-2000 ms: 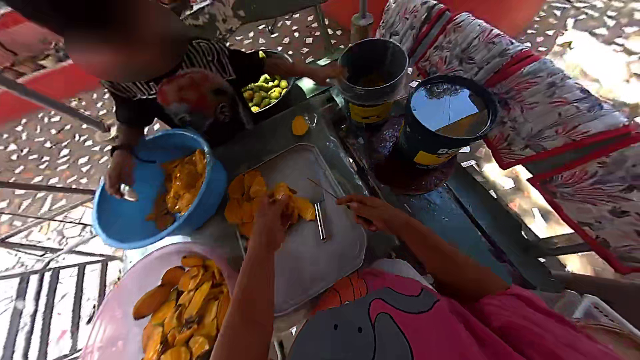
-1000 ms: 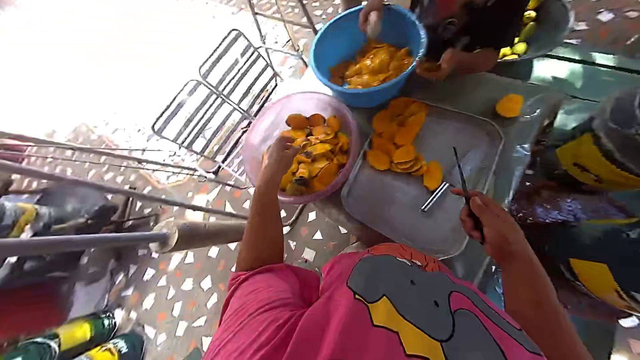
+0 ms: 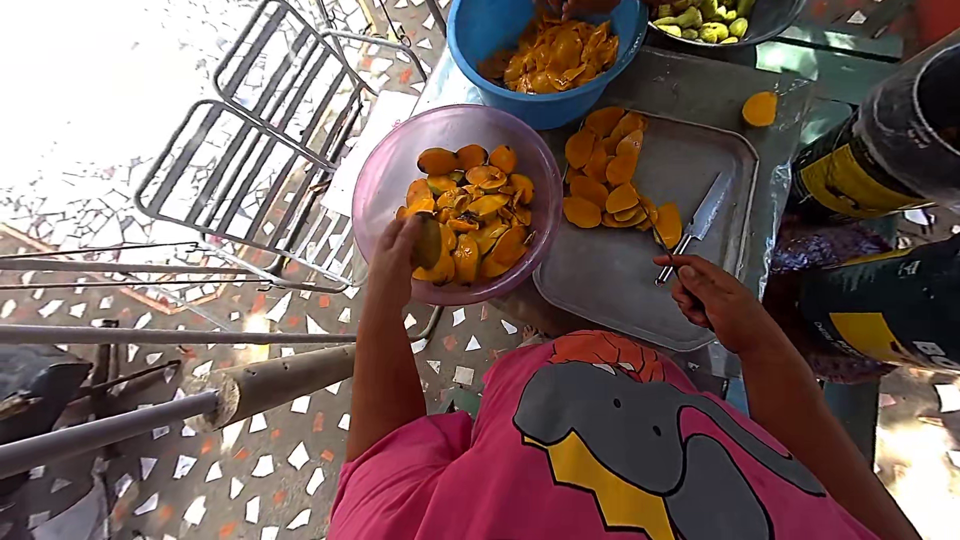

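My left hand [image 3: 396, 251] grips a mango piece [image 3: 427, 241] with dark green skin at the left side of a translucent pink basin [image 3: 545, 195], which holds many orange mango pieces [image 3: 466, 255]. In my right hand [image 3: 709, 292] is a thin dark-handled knife [image 3: 661, 238], its blade pointing up and left over the grey tray [image 3: 600, 277]. Orange mango slices [image 3: 589, 191] are heaped at the tray's left. A second knife [image 3: 709, 206] with a metal handle lies on the tray, just beyond my right hand.
Another person's hand [image 3: 589, 6] is over a blue basin [image 3: 540, 109] of orange pieces. A metal bowl [image 3: 776, 26] of green fruit stands behind. One slice [image 3: 760, 109] lies right of the tray. Dark buckets [image 3: 862, 161] stand at right, a folding metal chair [image 3: 247, 172] at left.
The view has swung left. My left hand was over the tray's slices two seconds ago and is now at the pink basin, gripping a mango piece. My right hand keeps the thin knife.
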